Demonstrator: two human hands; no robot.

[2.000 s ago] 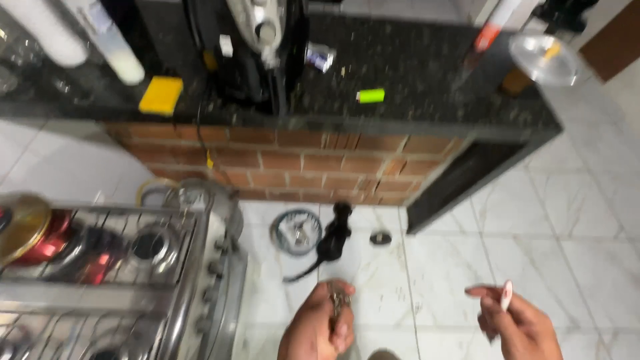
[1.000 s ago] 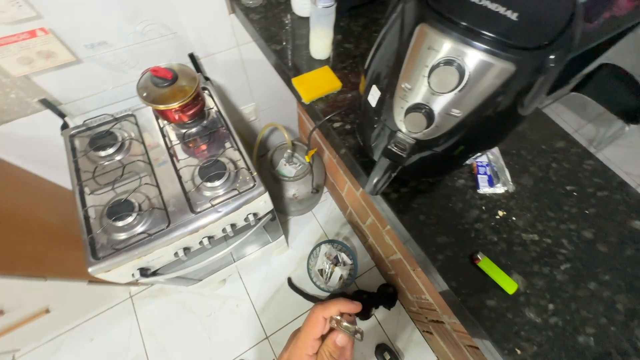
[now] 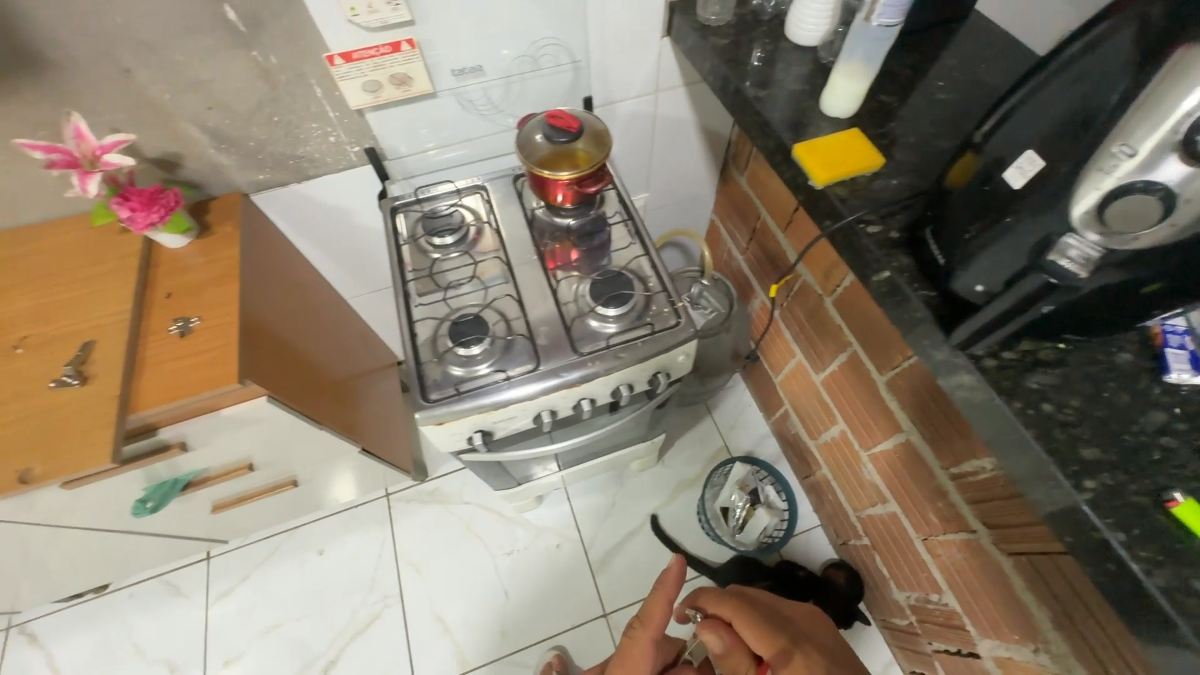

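At the bottom of the head view my left hand [image 3: 647,630] and my right hand [image 3: 773,630] are close together. My left hand holds a small metal piece [image 3: 692,634], and my right fingertips touch it. A bit of a slim red thing [image 3: 763,667] shows at my right hand, mostly hidden by the fingers. On the wooden cabinet top at the left lie a metal hinge-like part [image 3: 71,367] and a smaller metal part [image 3: 185,325].
A gas stove [image 3: 562,375] bears a red lidded pot [image 3: 564,169]. Below my view, a black cat [image 3: 806,583] lies beside a waste basket [image 3: 747,506]. The granite counter [image 3: 1059,403] holds a yellow sponge [image 3: 837,157], a bottle [image 3: 858,70], a black air fryer [image 3: 1012,187] and a green lighter [image 3: 1183,511].
The view has swung left to the stove and cabinet. My right hand, apart from the left two seconds ago, is now against it at the metal piece.
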